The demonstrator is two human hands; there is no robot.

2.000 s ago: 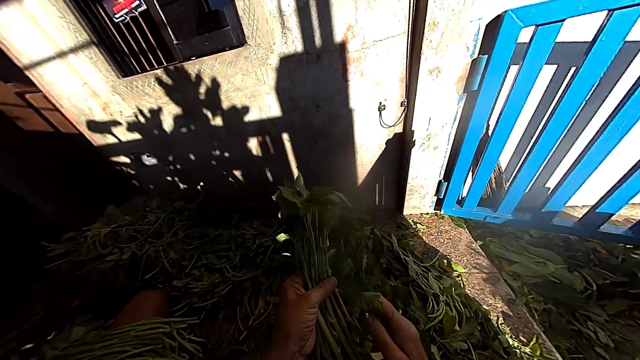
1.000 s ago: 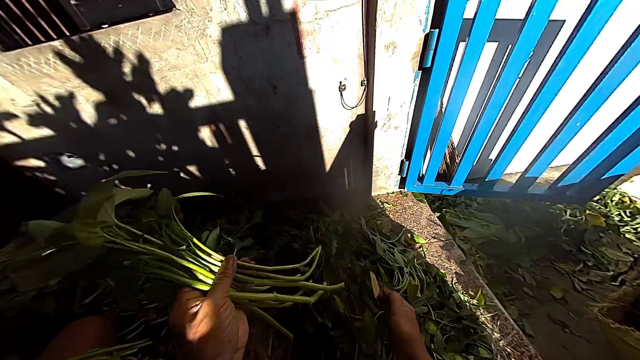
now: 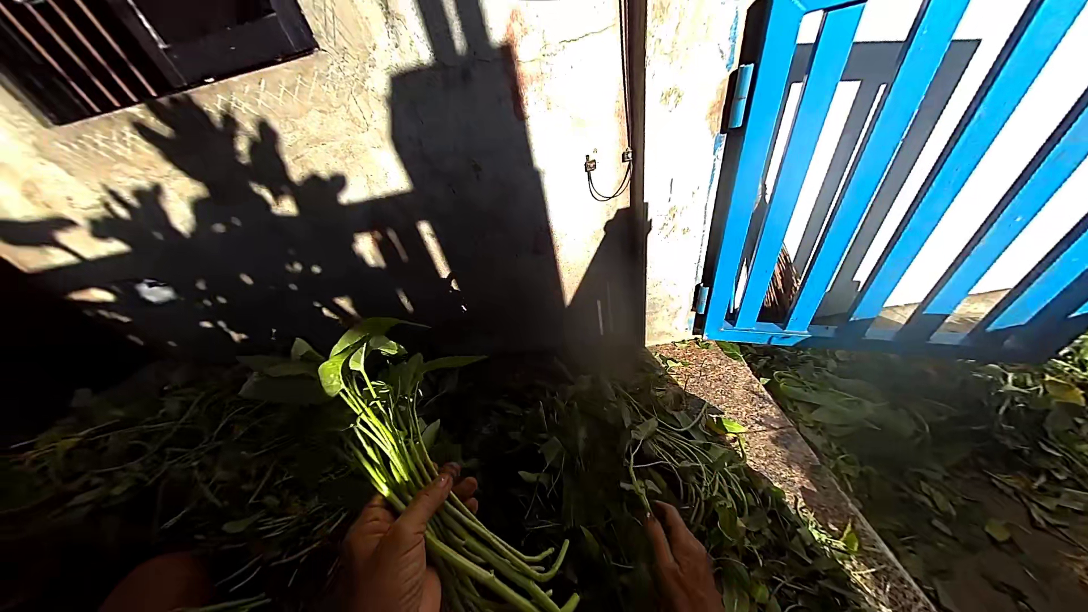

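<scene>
My left hand point(image 3: 399, 544) grips a bunch of long-stemmed leafy greens point(image 3: 387, 446) around the stems, leaves up and left, bare stem ends down and right. To its right, my right hand point(image 3: 680, 552) is low over the pile of loose greens point(image 3: 578, 459), its fingertips pinched around a thin leafy stem point(image 3: 633, 467). The palm of the right hand is turned away, and part of it is in shade. Loose stems and leaves lie on both sides of the hands.
A stone curb point(image 3: 790, 459) runs from the wall toward the lower right, with more leaves point(image 3: 918, 425) beyond it. A blue slatted gate point(image 3: 867, 187) is hinged at the right. Ahead rises a plastered wall point(image 3: 578, 102) with a barred window point(image 3: 229, 51) and a looped wire.
The bunch in my left hand has turned from lying sideways to leaning upright. My right hand, beside the bunch two seconds ago, is now apart from it on the right.
</scene>
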